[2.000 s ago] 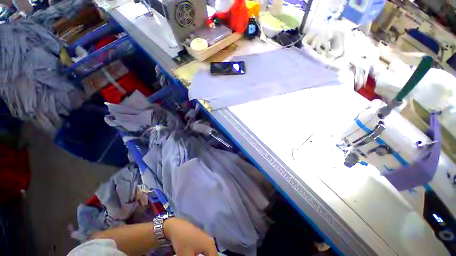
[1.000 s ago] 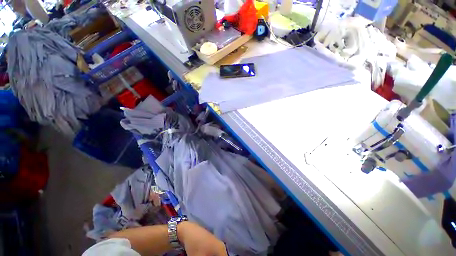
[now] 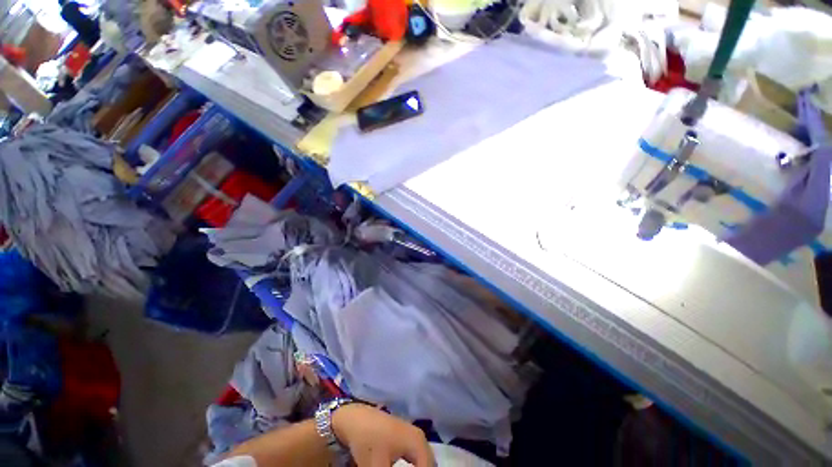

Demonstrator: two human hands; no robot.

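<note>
My left hand [image 3: 379, 440], with a metal watch at the wrist, is at the bottom edge, below the heap. Its fingers are curled and partly cut off, and a bit of white shows under them; I cannot tell if it holds anything. My right hand is not in view. A bundle of blue-grey garment pieces [image 3: 401, 351] hangs below the table edge. A flat blue-grey panel [image 3: 474, 105] lies on the table with a black phone [image 3: 390, 110] on it. The white sewing machine [image 3: 702, 164] stands at the right, with no cloth seen under its needle.
A lilac strip [image 3: 785, 219] hangs over the machine head. A grey metal box with a fan grille [image 3: 290, 36] and a wooden tray [image 3: 360, 80] stand at the table's far left. More grey cloth [image 3: 68, 205] and a blue crate [image 3: 196, 287] are at the left.
The view has turned, so the machine and table sit higher in the picture. My left hand remains low beside the heap, and white material now shows beside it. The phone and panel still lie on the table.
</note>
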